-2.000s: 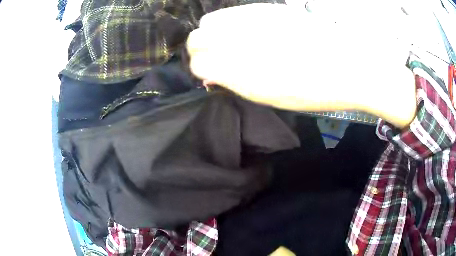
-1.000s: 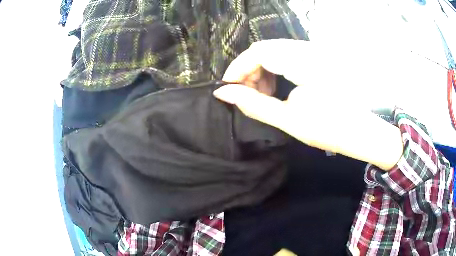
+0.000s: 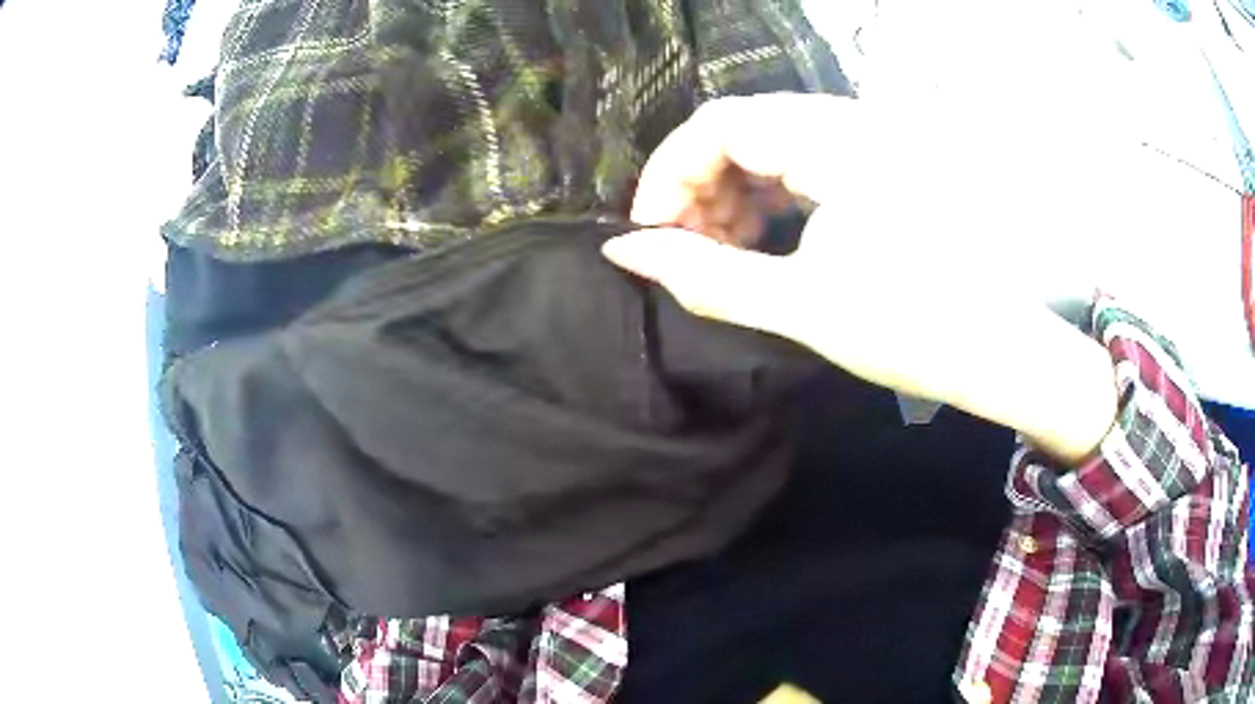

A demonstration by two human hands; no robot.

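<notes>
The dark plaid garment (image 3: 413, 124) lies across the top left and centre, with pale and yellowish check lines. Its plain black lining (image 3: 482, 413) drapes in large folds below it, towards my lap. My right hand (image 3: 812, 261) comes in from the right, overexposed, and pinches the edge where plaid and lining meet between thumb and fingers. My left hand is not in view; it may be under the cloth. Only part of a red plaid sleeve shows at the bottom left.
A bright white tabletop (image 3: 1018, 151) lies behind and right of my hand. Something red (image 3: 1248, 261) stands at the right rim. A blue edge (image 3: 168, 481) runs down the left beside the garment. More crumpled black cloth (image 3: 248, 564) hangs at the lower left. My plaid shirt front shows below.
My right hand has drawn back from reaching flat across the top and now pinches the edge. More plaid cloth shows at the top centre. The yellowish-edged fold at the left is now covered by lining.
</notes>
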